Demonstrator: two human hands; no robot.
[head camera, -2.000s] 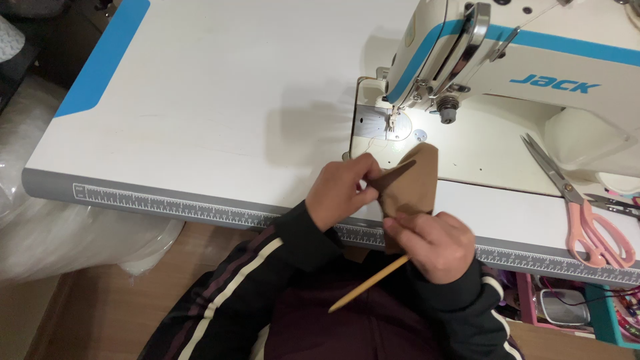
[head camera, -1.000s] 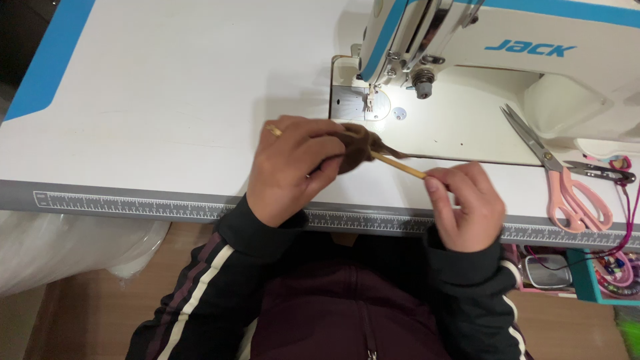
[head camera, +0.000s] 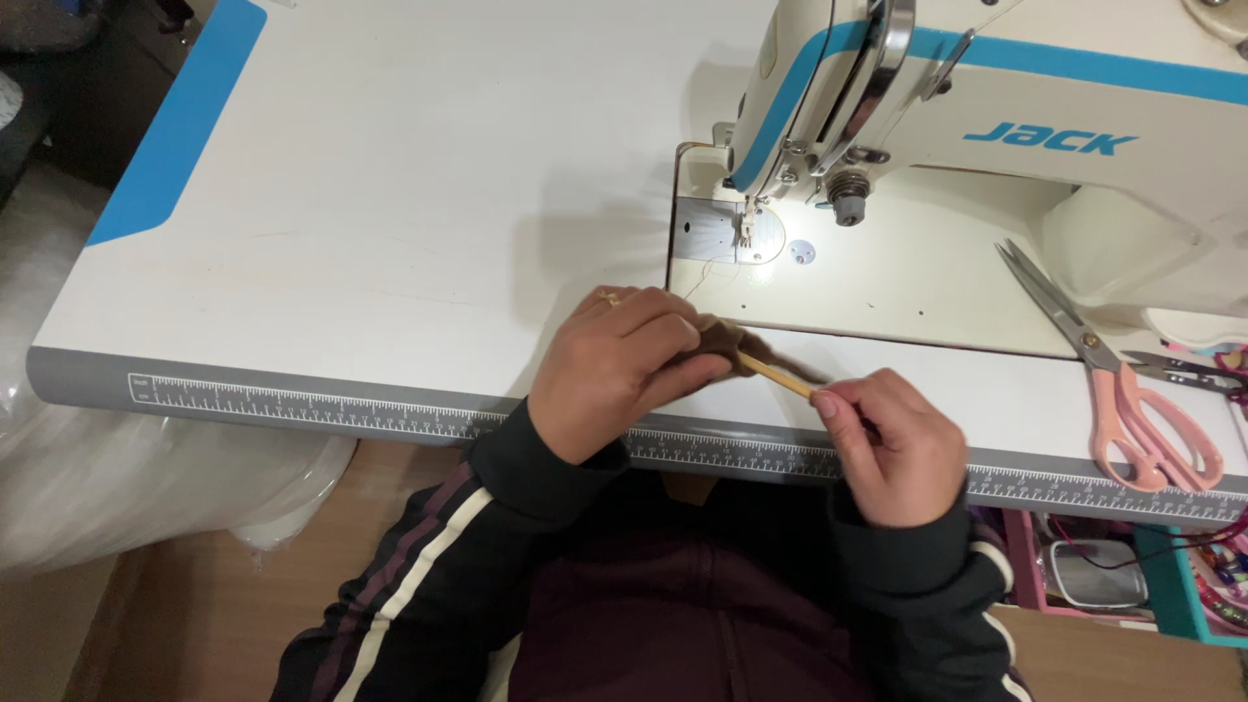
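Note:
My left hand (head camera: 634, 366) grips a small piece of brown fabric (head camera: 721, 339), bunched between thumb and fingers over the table's front edge. A thin wooden stick (head camera: 775, 375) runs into the bunched fabric from the right. Its outer end is pinched between thumb and forefinger of my right hand (head camera: 892, 444). The stick's other end is hidden in the fabric and behind my left hand. Just beyond my hands is the sewing machine's presser foot (head camera: 748, 226), with loose thread on the plate in front of it.
The Jack sewing machine (head camera: 1024, 107) takes up the back right. Pink-handled scissors (head camera: 1102, 361) lie at its right front, beside small thread snips (head camera: 1185, 370). A ruler strip (head camera: 322, 395) lines the table's front edge. Below it at right are a pink and a teal organizer tray (head camera: 1165, 575).
Two seconds ago the fabric was spread wider and the stick pointed down toward my lap. Now the fabric is bunched around the stick, as it was one second ago.

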